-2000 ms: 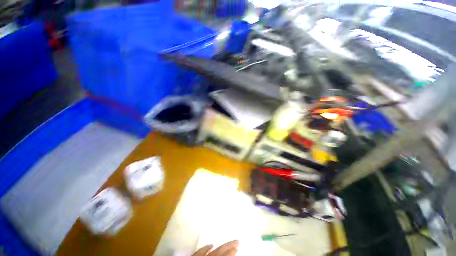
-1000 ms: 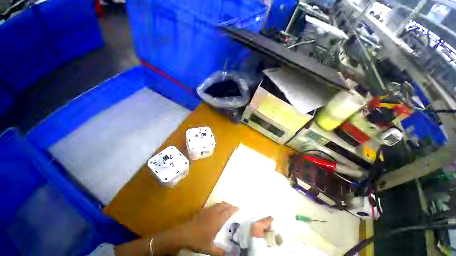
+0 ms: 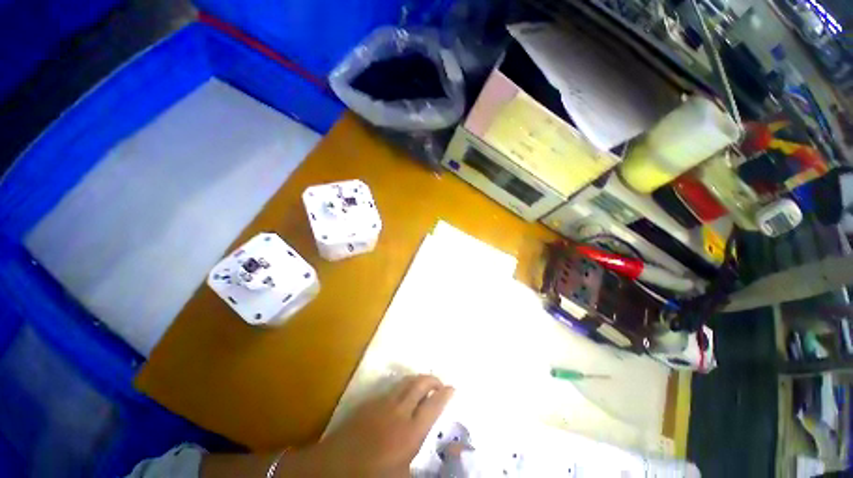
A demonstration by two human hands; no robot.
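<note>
A white socket strip (image 3: pixel 510 462) lies along the bottom edge on the bright white sheet (image 3: pixel 468 308), partly cut off by the frame. My bare left hand (image 3: pixel 397 420) grips its left end, fingers bent over the edge, beside a round socket. My right hand is not in view. Two white cube sockets stand apart on the brown bench to the left, one nearer (image 3: pixel 265 285) and one farther (image 3: pixel 343 219). A small green-handled screwdriver (image 3: pixel 566 373) lies on the pale sheet to the right.
A dark socket board (image 3: pixel 599 289) with a red-handled tool (image 3: pixel 613 261) sits at right. Behind are beige meters (image 3: pixel 500 173) with papers and a yellowish bottle (image 3: pixel 678 145). A plastic-lined bin (image 3: pixel 402 84) stands behind the bench, a blue bin (image 3: pixel 103 112) at left.
The view has shifted closer over the bench. The fingers and pale glove of my right hand, seen at the strip a second ago, are gone from view. More of the strip shows along the bottom.
</note>
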